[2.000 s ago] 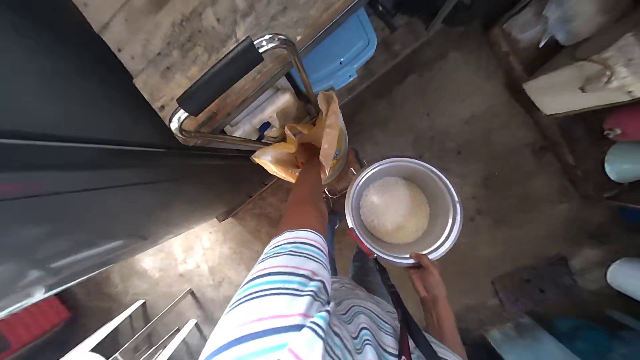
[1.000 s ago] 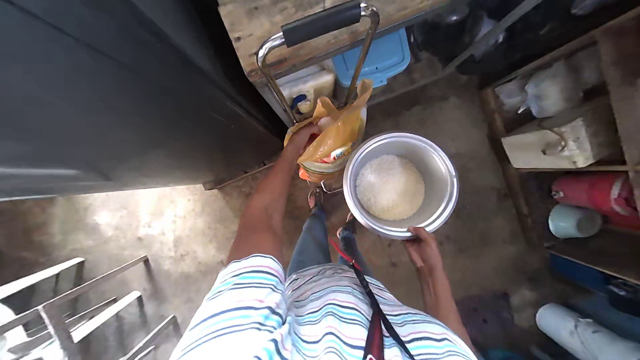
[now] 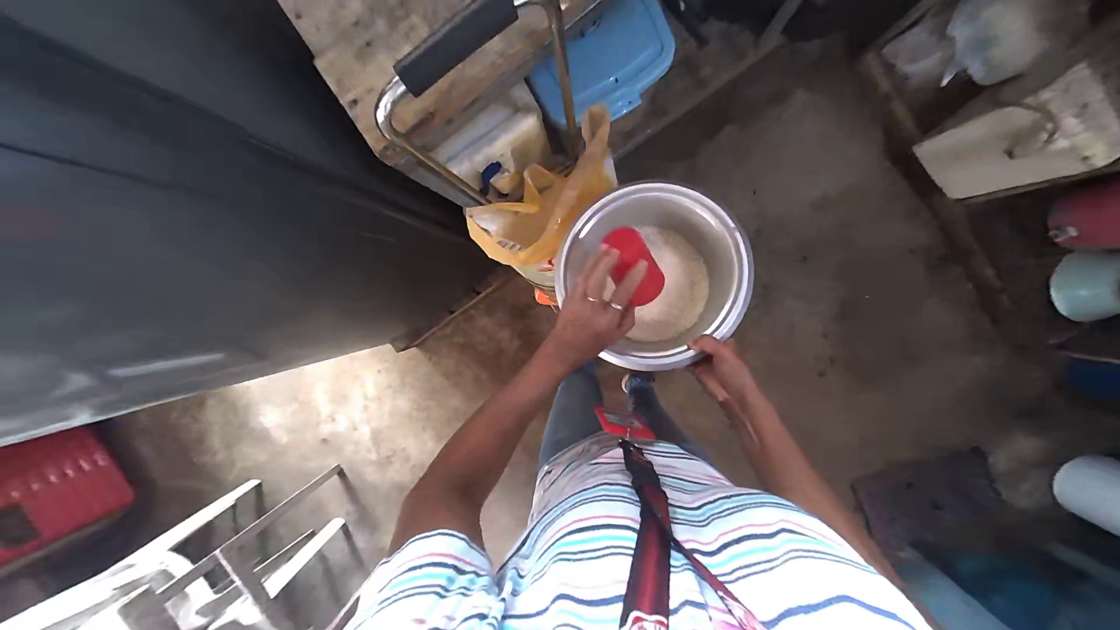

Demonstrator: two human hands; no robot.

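Note:
My left hand (image 3: 598, 311) holds a red plastic cup (image 3: 637, 267), tipped over inside a round metal pot (image 3: 728, 254). White grains that look like rice (image 3: 678, 289) cover the pot's bottom. On the pot's near rim, my right hand (image 3: 722, 363) grips with the thumb on top and the fingers below, partly hidden. Just left of the pot, an orange-yellow plastic bag (image 3: 534, 232) stands with its mouth gaping, below a chromed tubular handle (image 3: 560, 66).
A wooden surface (image 3: 350, 52) and a blue plastic lid (image 3: 612, 61) lie beyond the bag. A dark panel (image 3: 201, 219) fills the left. Metal frames (image 3: 254, 534) stand at lower left, and shelves with a white box (image 3: 1015, 149) at right.
My left hand has come out of the bag and moved right, over the pot, with the red cup now visible. My right hand has stayed on the pot's rim.

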